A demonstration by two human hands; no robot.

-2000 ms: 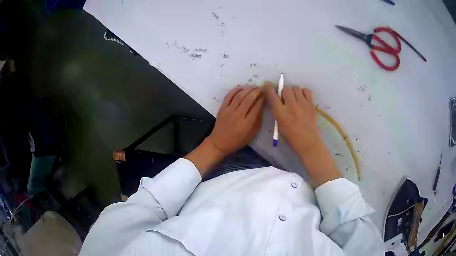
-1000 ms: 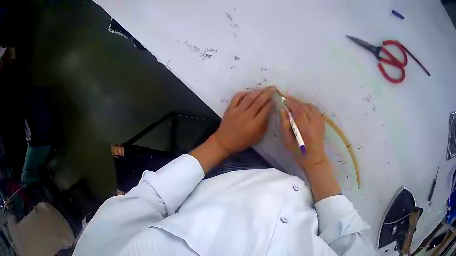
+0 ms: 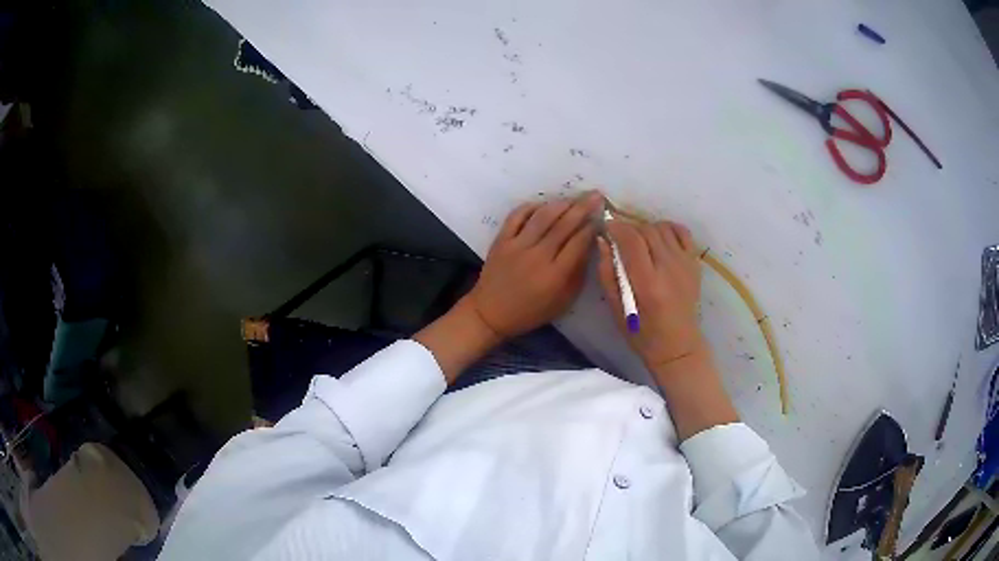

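The mustard-yellow curved template (image 3: 747,298) lies on the white table, arcing from my fingertips to the lower right, with dark marks across it. My left hand (image 3: 539,263) presses flat with its fingertips on the template's upper left end. My right hand (image 3: 661,287) holds the white marking pen (image 3: 621,281), its purple-blue end towards me and its other end at the template near my left fingertips. My fingers cover part of the template. I cannot clearly tell the pale fabric piece from the table.
Red-handled scissors (image 3: 858,134) lie at the upper right with a thin dark red pencil (image 3: 911,136) beside them and a small blue cap (image 3: 871,33) above. The iron (image 3: 868,478) stands at the lower right. A thin pointed tool (image 3: 948,405) lies near it. The table edge runs diagonally at left.
The view has shifted slightly since the first frame. My right hand has turned the pen, which lay across it, towards the template, and has moved slightly left since one second ago. My left hand stays pressed down.
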